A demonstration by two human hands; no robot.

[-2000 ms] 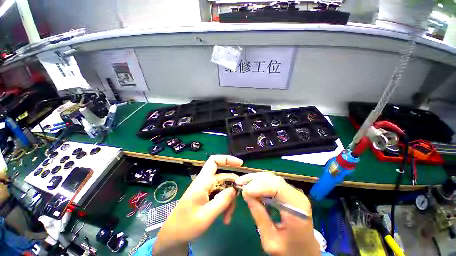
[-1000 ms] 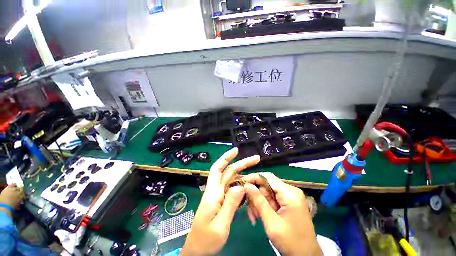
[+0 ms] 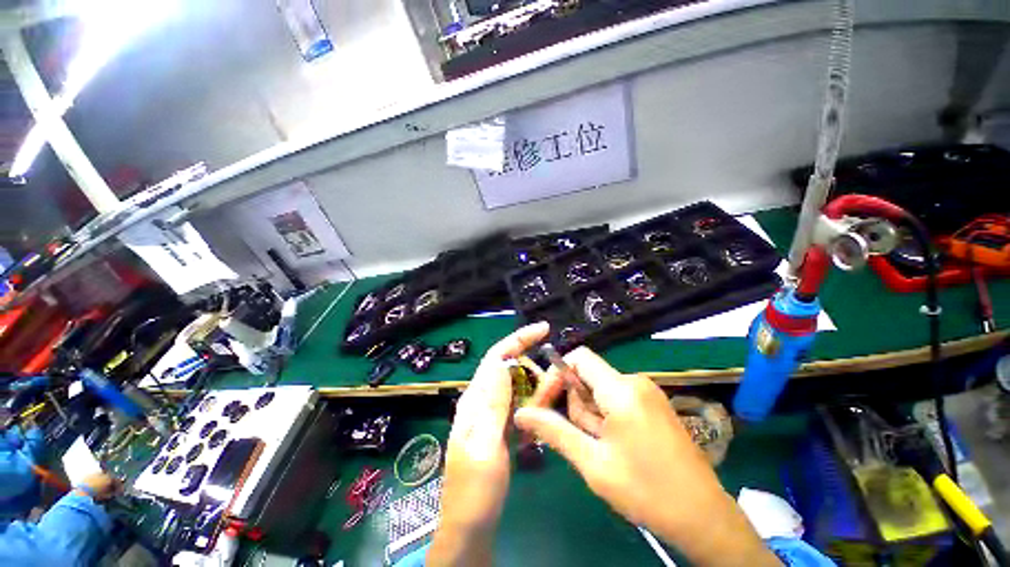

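Observation:
My left hand (image 3: 484, 426) is in the middle of the view. It holds a small round watch case (image 3: 522, 380), yellow inside, between thumb and fingers. My right hand (image 3: 620, 432) is just right of it, its fingertips closed on a small dark piece (image 3: 554, 357) beside the case. My fingers hide part of both things, and I cannot tell what the dark piece is. Both hands are above the green mat, in front of the raised shelf.
Black compartment trays (image 3: 648, 277) with watches stand on the green shelf (image 3: 864, 323), loose watch units (image 3: 419, 356) beside them. A blue cylinder (image 3: 766, 360) hangs at right. A perforated plate (image 3: 414, 518) and red bands (image 3: 363, 493) lie left of my hands. Another person's hand (image 3: 102, 485) shows at far left.
The view has tilted and shifted. The silver tool seen in my right hand two seconds ago no longer shows there. My right fingers now pinch a dark piece, and the case's yellow inside shows.

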